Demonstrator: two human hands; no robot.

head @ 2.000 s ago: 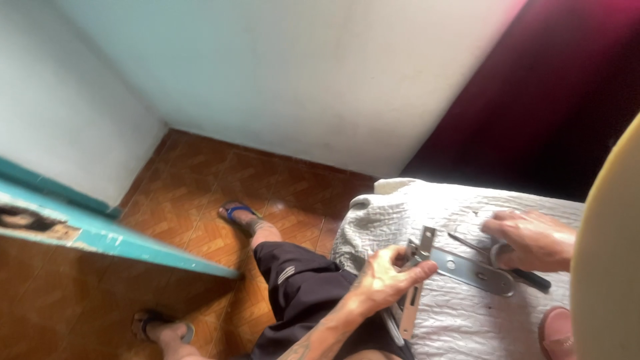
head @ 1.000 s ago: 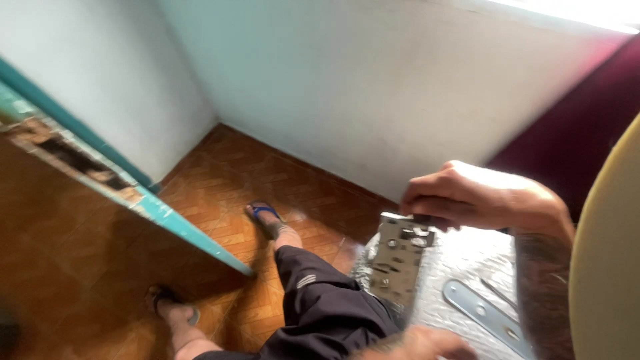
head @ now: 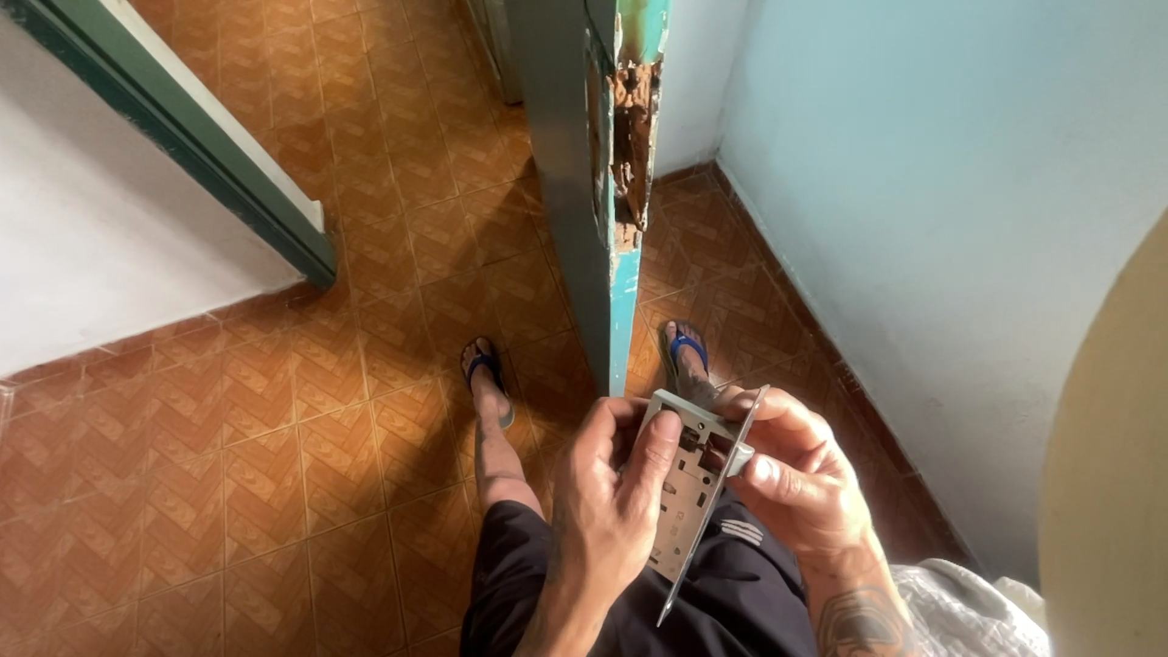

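A metal mortise lock case (head: 680, 516) with a long narrow faceplate is held over my lap, tilted, its flat side toward me. My left hand (head: 607, 493) grips the body's upper left, thumb on the flat side. My right hand (head: 803, 465) pinches the faceplate's upper end, thumb and finger around the protruding latch bolt (head: 741, 459). Beyond my hands, the edge of a turquoise wooden door (head: 624, 310) stands between my feet, with a rough, splintered cavity (head: 631, 155) in it.
A green door frame (head: 228, 173) and white wall lie to the left, a pale blue wall (head: 931, 182) to the right. Orange-brown tiles (head: 283, 456) cover the floor. White cloth (head: 972, 607) shows at lower right, and a yellowish curved surface (head: 1109, 438) fills the right edge.
The view has swung left toward the door. One second ago my right hand held the lock case above the white cloth; now both hands hold it over my lap.
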